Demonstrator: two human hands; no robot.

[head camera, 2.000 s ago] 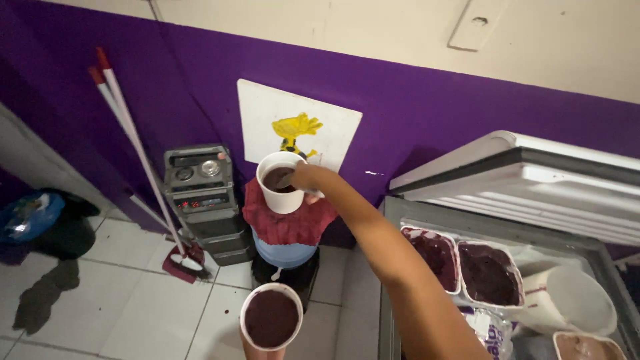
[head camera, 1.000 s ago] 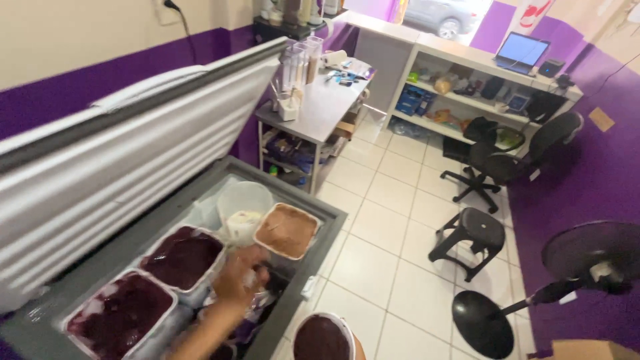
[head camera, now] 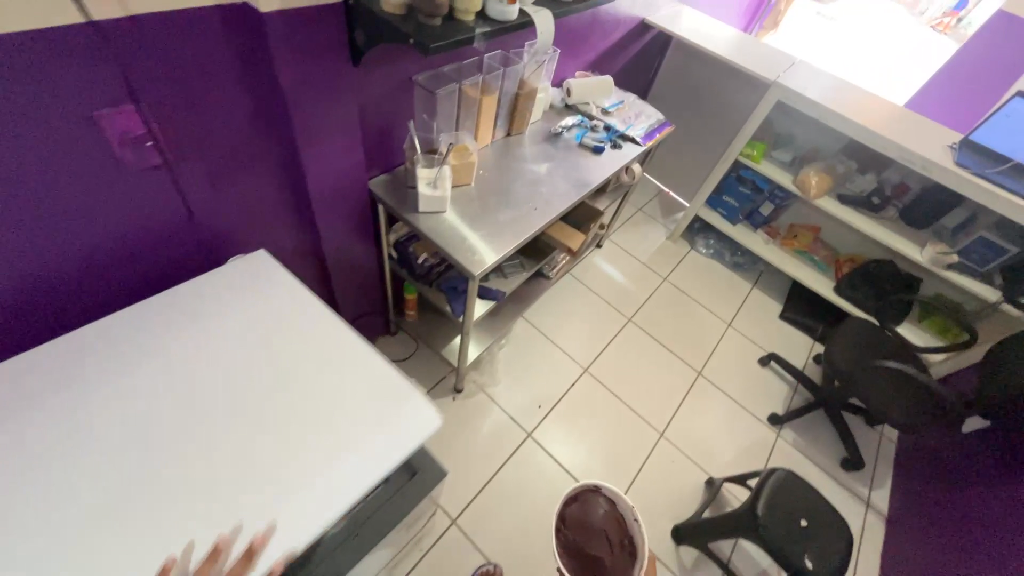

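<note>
At the bottom left, my left hand (head camera: 224,554) lies spread, fingers apart, at the white lid (head camera: 200,400) of the chest freezer; only its blurred fingers show. The lid is down over the freezer's grey body (head camera: 376,512). At the bottom centre is a white cup (head camera: 600,530), filled nearly to its rim with a smooth dark purple-brown frozen mass. My right hand (head camera: 652,565) holds this cup from its right side; just a small part of the hand shows, the rest being hidden or below the frame.
A steel table (head camera: 512,192) holds clear dispensers (head camera: 484,104), a white powder container (head camera: 434,186) and a paper roll (head camera: 588,90). Beyond is a shelved counter (head camera: 864,200) with a laptop (head camera: 996,144). A black stool (head camera: 788,520) and office chair (head camera: 872,376) stand on the tiled floor at right.
The freezer lid, raised one second ago, is down now. My left hand, which was among the open tubs, is at the lid. The filled cup is still held. The view has swung right since the first frame.
</note>
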